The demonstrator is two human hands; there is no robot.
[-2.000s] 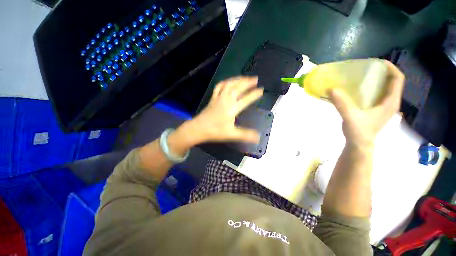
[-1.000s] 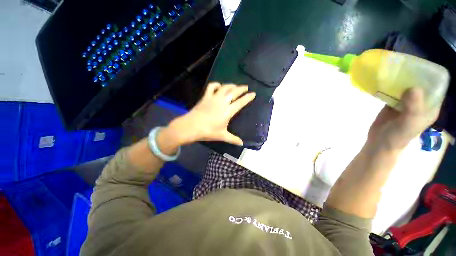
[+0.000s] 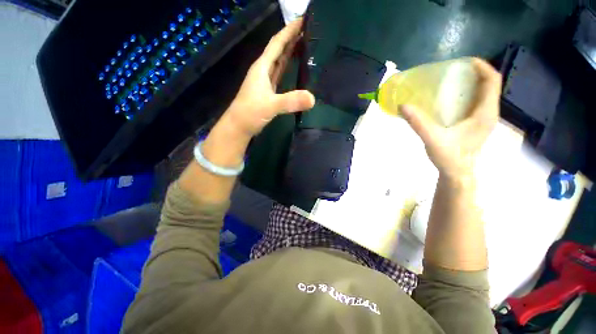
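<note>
My right hand (image 3: 457, 134) is closed around a clear squeeze bottle (image 3: 428, 88) with yellowish liquid. The bottle is tilted on its side, its green nozzle (image 3: 368, 96) pointing left over the edge of a black cover (image 3: 349, 78). A second black cover (image 3: 320, 163) lies flat nearer me, partly over the white sheet's left edge. My left hand (image 3: 268, 81) is raised left of the covers, thumb apart from the fingers. A thin dark edge shows beside its fingers and thumb; I cannot tell whether the hand holds it.
A white sheet (image 3: 392, 166) lies on the green bench (image 3: 405, 32). A black bin (image 3: 196, 98) with rows of blue-topped parts stands at left. More dark covers (image 3: 532, 85) lie at far right. A small blue roll (image 3: 561, 184) and a red heat gun (image 3: 555, 287) are at right.
My left hand has moved up and turned more upright, away from the nearer cover. My right hand has brought the bottle left since one second ago, its nozzle now over the far cover.
</note>
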